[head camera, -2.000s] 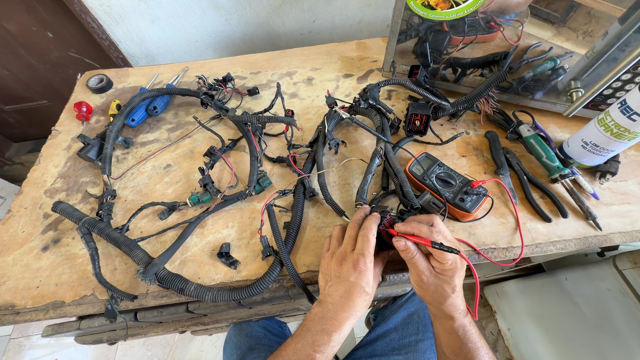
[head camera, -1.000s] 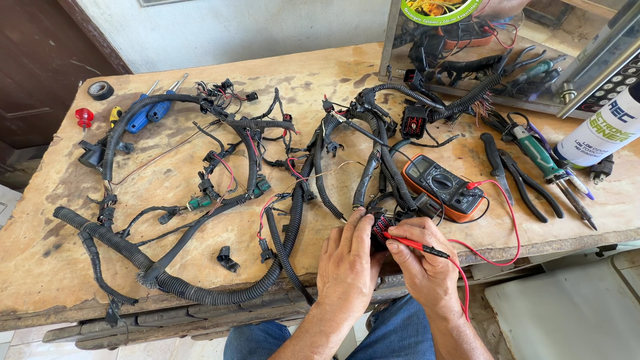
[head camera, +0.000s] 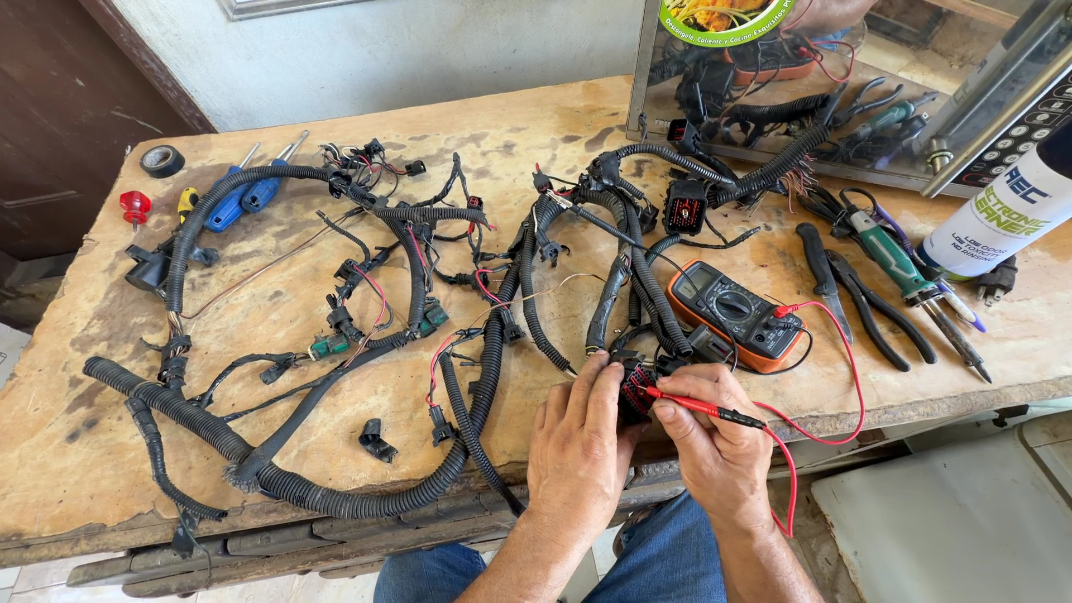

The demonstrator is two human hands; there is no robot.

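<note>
A wiring harness in black corrugated conduit [head camera: 360, 502] spreads over the wooden bench. My left hand [head camera: 578, 440] grips its black multi-pin connector [head camera: 636, 392] near the front edge, the pin face turned to the right. Between thumb and fingers, my right hand [head camera: 720, 435] holds a red test probe [head camera: 691, 404], whose tip is at the connector's pin face; whether it touches a pin is too small to tell. A red lead runs from the probe to an orange-cased digital multimeter [head camera: 737, 310] just behind my right hand. Another black connector [head camera: 685, 208] lies behind the meter.
Right of the meter lie a knife [head camera: 822, 280], pliers [head camera: 879, 310], a green-handled soldering iron [head camera: 892, 255] and a spray can [head camera: 997, 213]. A microwave oven [head camera: 913, 172] stands behind. Blue screwdrivers [head camera: 243, 197], a red stubby screwdriver [head camera: 135, 208] and black tape [head camera: 162, 161] are at the far left.
</note>
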